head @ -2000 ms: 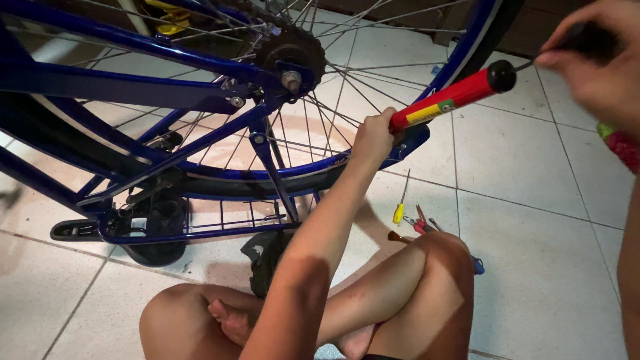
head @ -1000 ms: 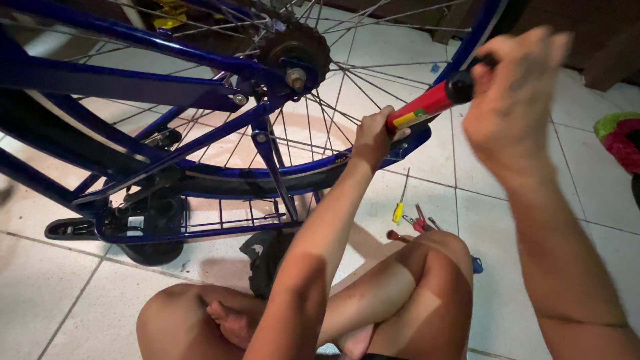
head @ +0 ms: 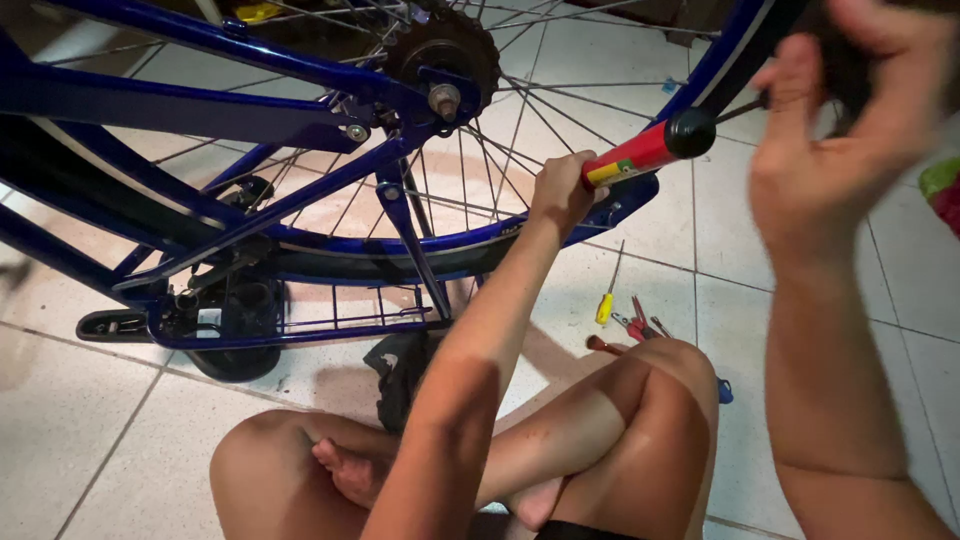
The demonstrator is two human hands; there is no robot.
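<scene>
A red hand pump point(head: 637, 155) with a black end cap points up and right from the rim of a blue bicycle wheel point(head: 480, 250). My left hand point(head: 564, 187) grips the pump's barrel near the rim; the pump's far end is hidden behind it. At the upper right my right hand point(head: 832, 135), blurred, is closed on the dark pump handle point(head: 844, 67), with a stretch of thin rod showing between handle and cap. The bicycle is upside down, its saddle point(head: 232, 360) and rear rack point(head: 352, 328) low near the floor. A rear sprocket point(head: 442, 67) sits at the hub.
On the tiled floor, beside my knee, lie a yellow-handled screwdriver point(head: 604, 307), red-handled pliers point(head: 639, 328) and a brush-like tool with a brown end point(head: 600, 344). A black cloth or bag point(head: 394, 382) lies by my crossed legs. A green and red item point(head: 946, 195) is at the right edge.
My right hand has moved up and right from the pump's cap, drawing the handle out so that the rod shows again. My left hand keeps its grip by the rim.
</scene>
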